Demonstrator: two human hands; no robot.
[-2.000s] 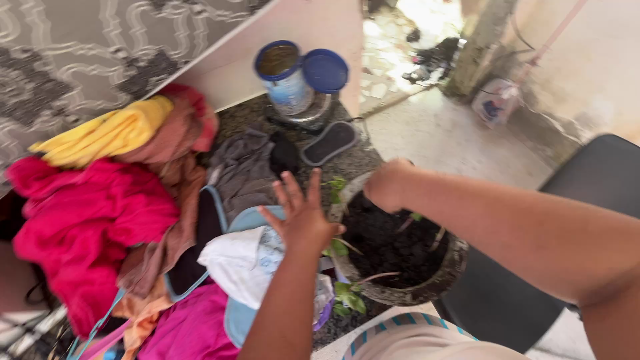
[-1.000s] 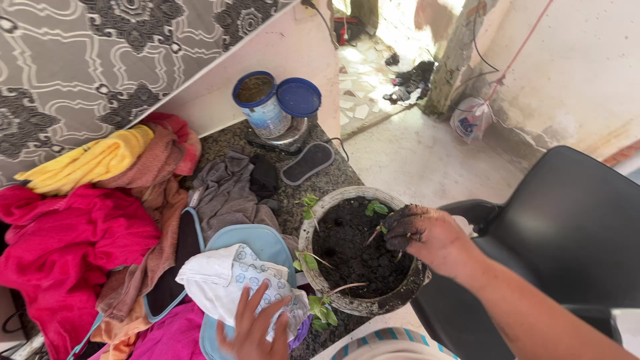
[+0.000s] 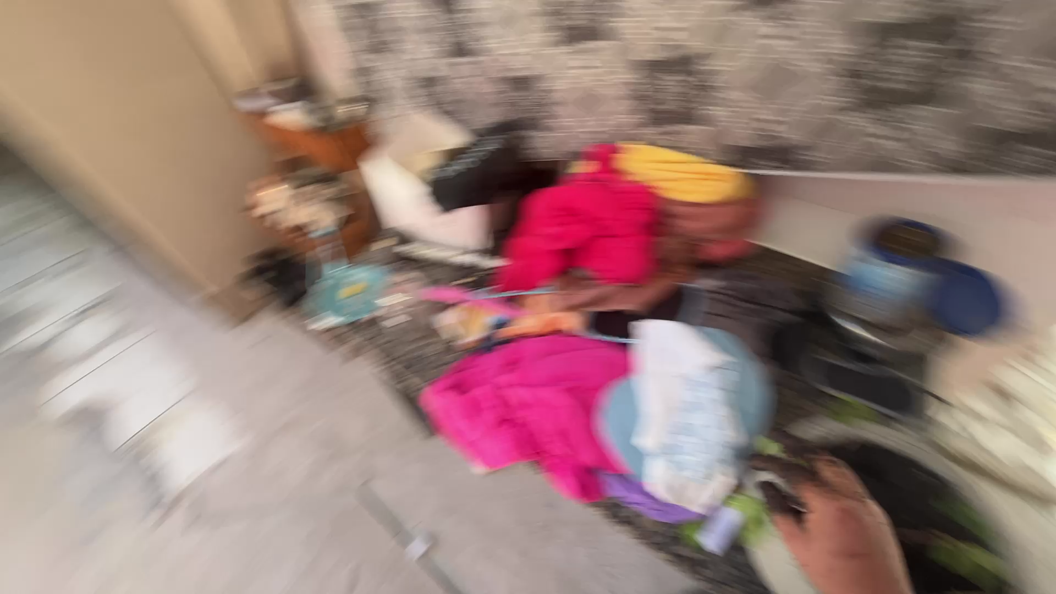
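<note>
A soil-marked hand, which looks like my right hand (image 3: 833, 511), is at the left rim of the round plant pot (image 3: 800, 569) at the lower right. Its fingers point up and left, but blur hides whether they grip anything. Dark soil (image 3: 891, 478) and green leaves (image 3: 969, 557) show inside the pot. Beside the fingers, more green leaves (image 3: 751, 511) and a small pale object (image 3: 720, 530) lie near the cloths. My left hand is out of view.
Left of the pot are a white patterned cloth (image 3: 689, 421), a pink cloth (image 3: 536, 404), red fabric (image 3: 586, 227) and a yellow cloth (image 3: 685, 173). A tin (image 3: 887, 276) and its blue lid (image 3: 965, 297) stand behind the pot. A teal item (image 3: 346, 293) is farther left.
The view has swung left and is heavily blurred. My left hand, over the cloths in both earlier frames, has left view. The soiled hand has moved from the pot's right side to its left rim.
</note>
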